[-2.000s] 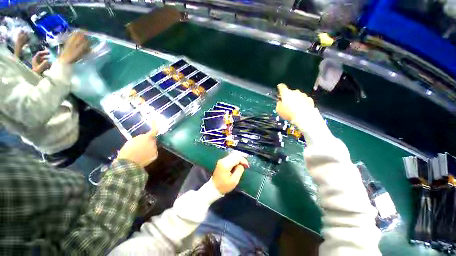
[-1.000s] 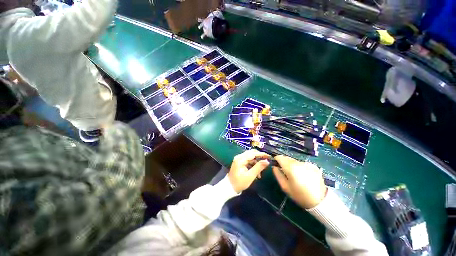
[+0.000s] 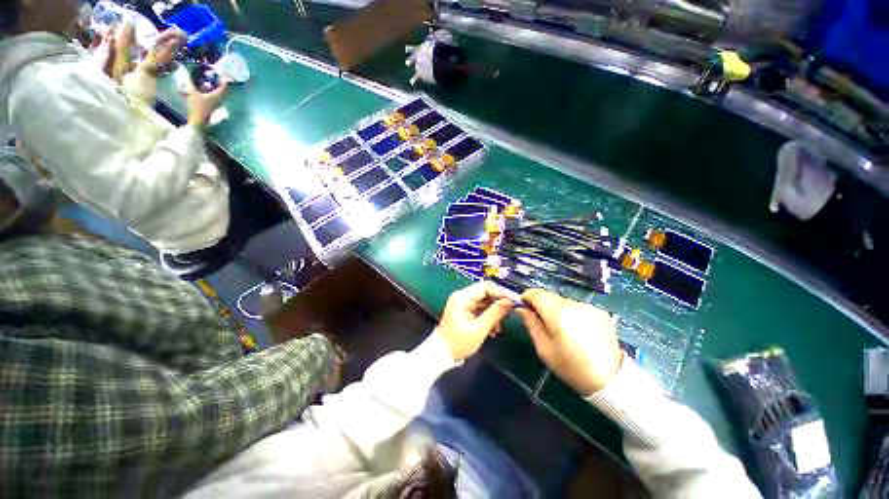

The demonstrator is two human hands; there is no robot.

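My left hand (image 3: 472, 318) and my right hand (image 3: 573, 337) meet at the bench's front edge, fingertips pinched together on a small dark piece, mostly hidden by the fingers. Just beyond them lies a fanned pile of cabled display modules (image 3: 466, 228), screens left, amber tails in the middle, black cables pointing right. Right of the cable ends, two loose display modules (image 3: 675, 282) lie on a clear blister tray (image 3: 663, 336), amber tails facing left.
A full blister tray (image 3: 366, 182) lies left of the pile. A shiny bag of cables (image 3: 775, 419) and finished bundles (image 3: 875, 375) are at right. A plaid-sleeved person (image 3: 146, 380) and a pale-jacketed person (image 3: 117, 146) are left. A dark conveyor (image 3: 585, 117) runs behind, carrying white bundles.
My right hand came back from the far side of the bench and joined my left at the front edge. The plaid-sleeved person's hand left the full tray. White bundles on the conveyor shifted right.
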